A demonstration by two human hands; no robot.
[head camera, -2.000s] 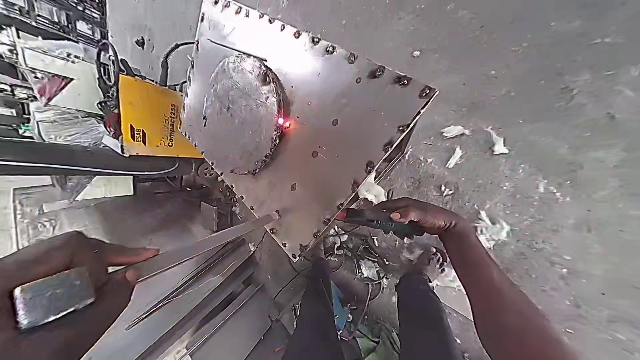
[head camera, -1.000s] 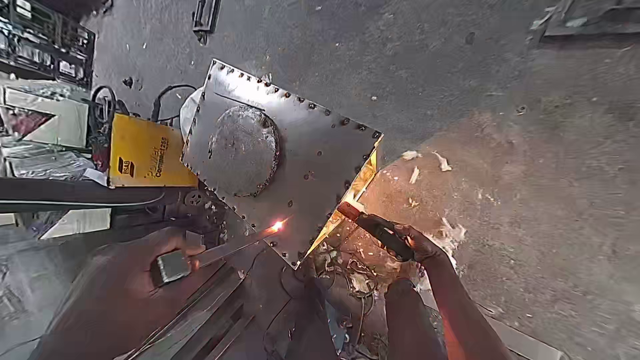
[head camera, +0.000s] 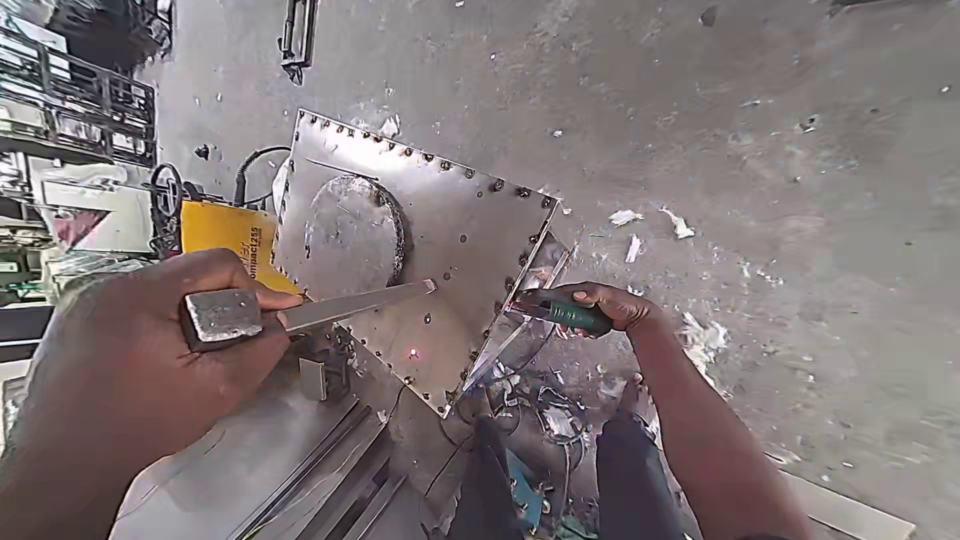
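My left hand is closed around a metal bar, whose far end lies over the sheet-metal panel; a square metal block shows at the fist. My right hand grips the dark and green handle of a welding electrode holder at the panel's right edge. The metal panel has weld spots along its edges and a rough metal disc on its left part. A small spot glows red near the panel's lower corner. Whether an electrode sits in the holder is unclear.
A yellow ESAB welding machine stands left of the panel. Metal lengths lie at lower left. Cables and scraps lie around my feet. A metal frame piece lies on the floor at the top, and metal racks stand at far left.
The bright glow near the panel's lower part has dimmed to a small red spot, and the orange light at the right edge is gone. The bar's tip now lies farther up the panel.
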